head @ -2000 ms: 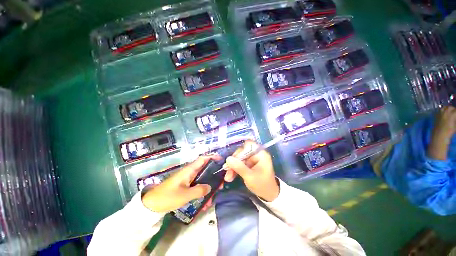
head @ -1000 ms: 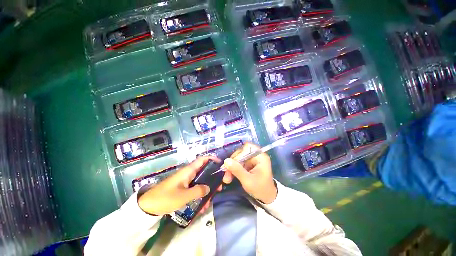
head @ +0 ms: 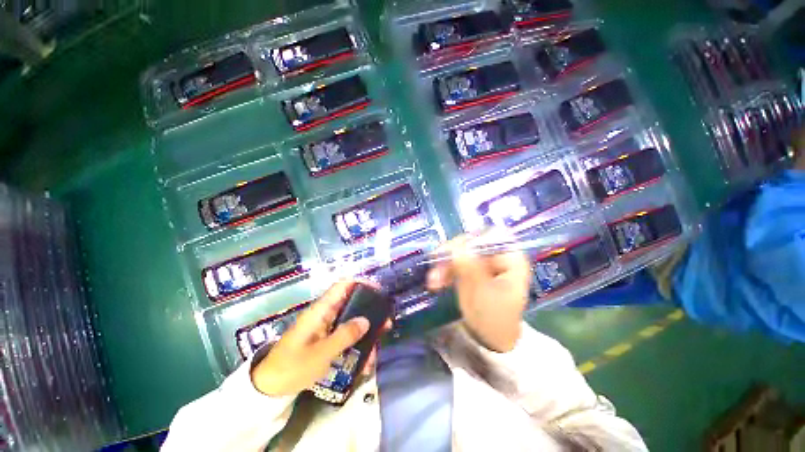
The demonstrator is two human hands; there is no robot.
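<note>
My left hand (head: 304, 344) holds a phone body (head: 369, 307) low in front of me, its plain black end up and its silvery-blue electronics end down near my sleeve. My right hand (head: 487, 287) is raised to the right of this phone, apart from it, and is blurred. A thin pale stick, probably tweezers, seems to be in its fingers, but its outline is lost against the shiny tray. The left blister tray (head: 190, 168) holds several phone bodies in two columns and has one bare pocket.
A right blister tray (head: 459, 181) with phone bodies lies beside the left one. Stacked trays (head: 44, 318) stand at the left edge, more trays (head: 750, 106) at the upper right. A person's blue sleeve (head: 750, 256) is at the right.
My right hand has moved right, away from the held phone, over the gap between the trays. My left hand still holds the phone, now turned more upright. The blue sleeve has shifted slightly.
</note>
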